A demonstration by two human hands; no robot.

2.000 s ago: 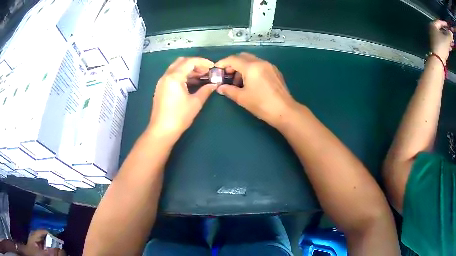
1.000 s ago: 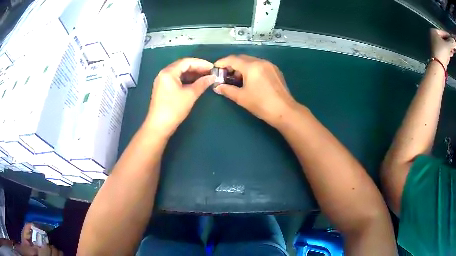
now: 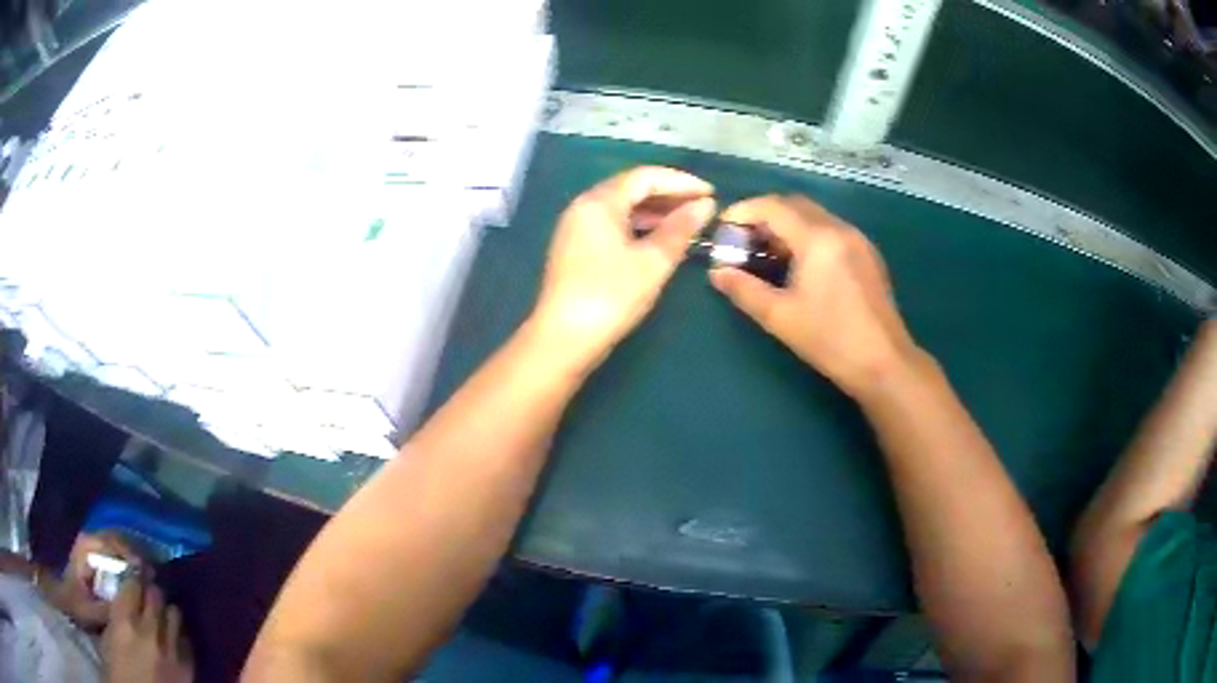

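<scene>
A small watch-like unit [image 3: 731, 246] with a pale, silvery centre and dark sides is held above the green bench, near the back rail. My right hand [image 3: 814, 274] pinches it between thumb and fingers. My left hand [image 3: 621, 247] is at the unit's left side, thumb and forefinger close together near a thin dark part that reaches toward them. Blur hides whether the left fingertips touch or grip this part.
A big stack of white cartons [image 3: 240, 200] stands at left. A pale metal rail [image 3: 1041, 214] and post run behind. A clear scrap [image 3: 717, 531] lies near the bench's front edge. Another person's arm [image 3: 1148, 467] is at right; hands with a small white piece [image 3: 110, 574] are at lower left.
The view has turned left, so hands and bench sit further right and the cartons fill more of the picture. My left fingertips have drawn slightly away from the unit's centre.
</scene>
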